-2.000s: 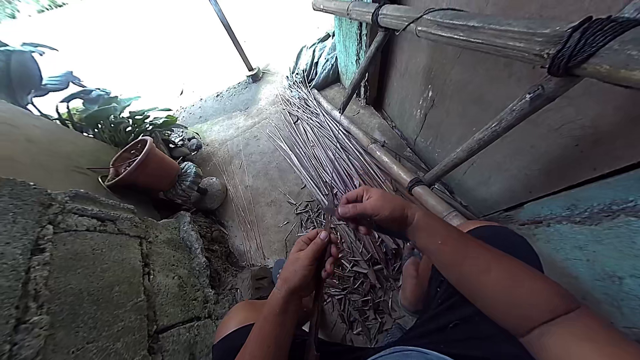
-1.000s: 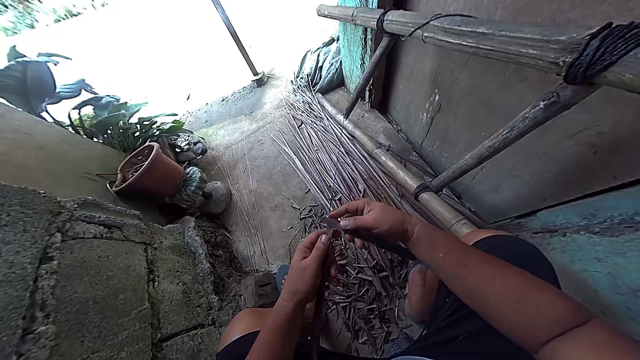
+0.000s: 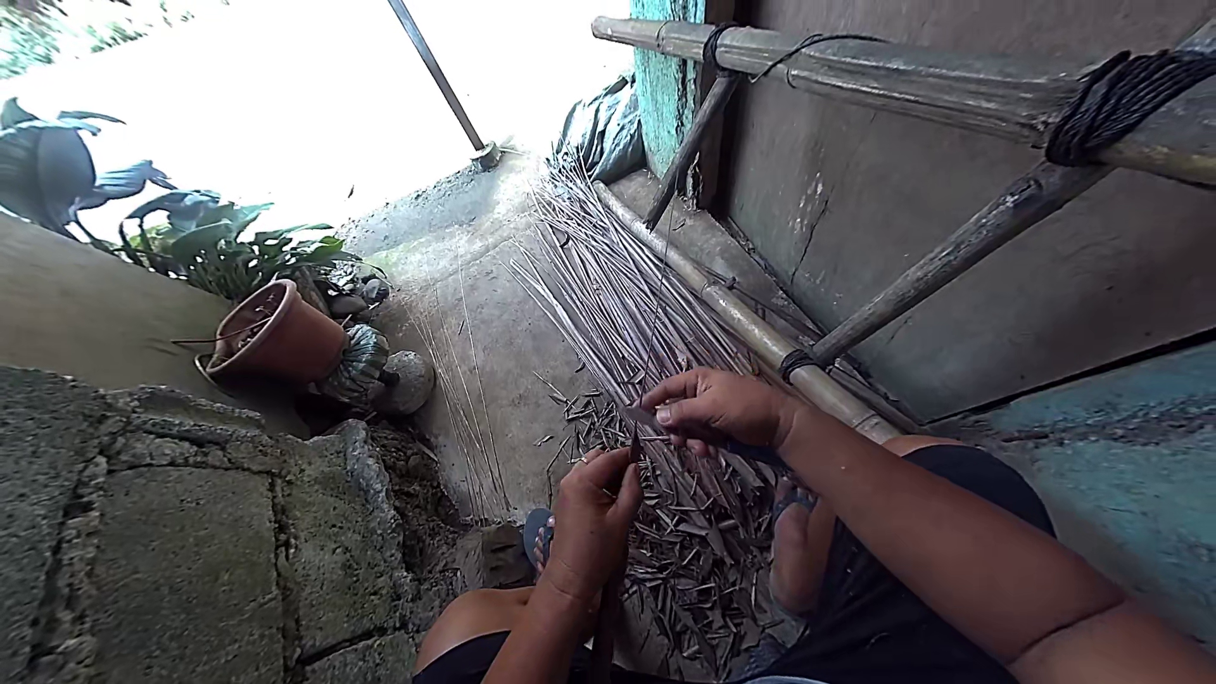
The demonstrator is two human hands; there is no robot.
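Note:
My left hand (image 3: 594, 508) is closed around a long dark leaf strip (image 3: 608, 617), whose pointed tip rises above the fingers. Close to that tip, my right hand (image 3: 717, 413) grips a small knife; its blade (image 3: 641, 415) shows at the fingertips, and the dark handle lies under the palm. A thin dark strand runs upward from near the blade. Below and beyond both hands, a bundle of long thin stalks (image 3: 617, 294) lies on the concrete floor, with short dark cut scraps (image 3: 698, 560) scattered between my feet.
A bamboo pole (image 3: 736, 309) lies along the right of the stalks. Bamboo rails (image 3: 902, 81) tied with black cord stand at the right wall. At left are a terracotta pot (image 3: 294, 337), a rounded stone (image 3: 408, 383) and a concrete block wall (image 3: 180, 551). A few thin strands (image 3: 465, 399) lie on the floor.
The hands stay close together throughout. A thin dark strand now plainly stands up from near the blade.

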